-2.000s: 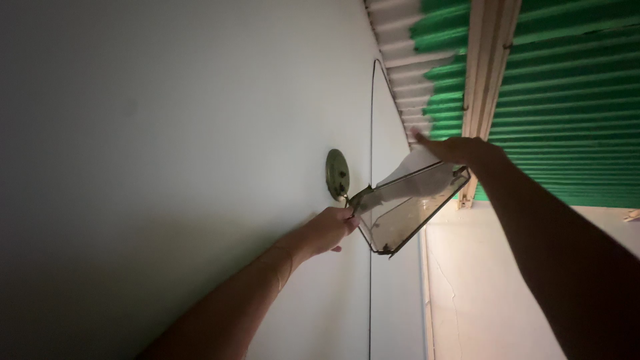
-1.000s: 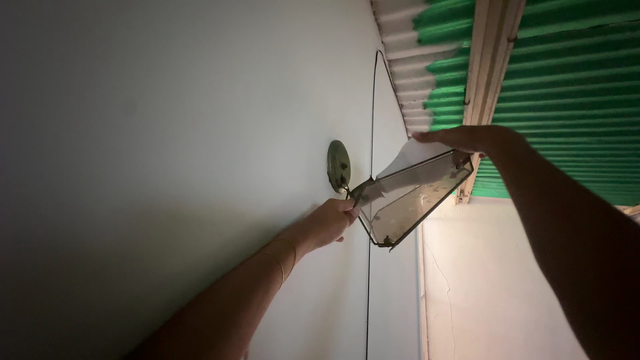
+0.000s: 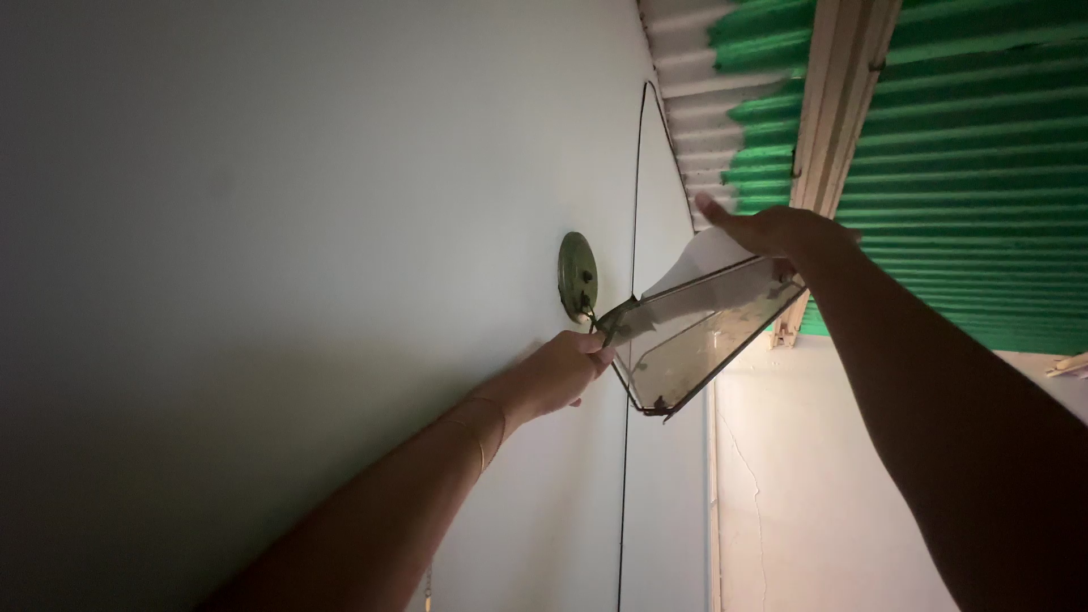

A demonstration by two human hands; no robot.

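A glass-paned lantern shade with a dark metal frame (image 3: pixel 693 340) hangs tilted beside the wall, near a round green metal wall plate (image 3: pixel 578 276). My left hand (image 3: pixel 561 374) grips the frame's narrow end close to the plate, fingers closed on it. My right hand (image 3: pixel 786 234) is at the wide upper end, thumb spread from the fingers; a thin white sheet (image 3: pixel 701 263) lies between it and the glass. Whether its fingers grip the frame is hidden. Dark specks and debris show on the panes.
A pale wall (image 3: pixel 297 212) fills the left side. A black cable (image 3: pixel 635 212) runs down it. Overhead are green corrugated roof sheets (image 3: pixel 977 170) and a wooden beam (image 3: pixel 837 110). A cracked, lit wall (image 3: pixel 816 476) stands behind, and a small chain (image 3: pixel 428 586) hangs at the bottom.
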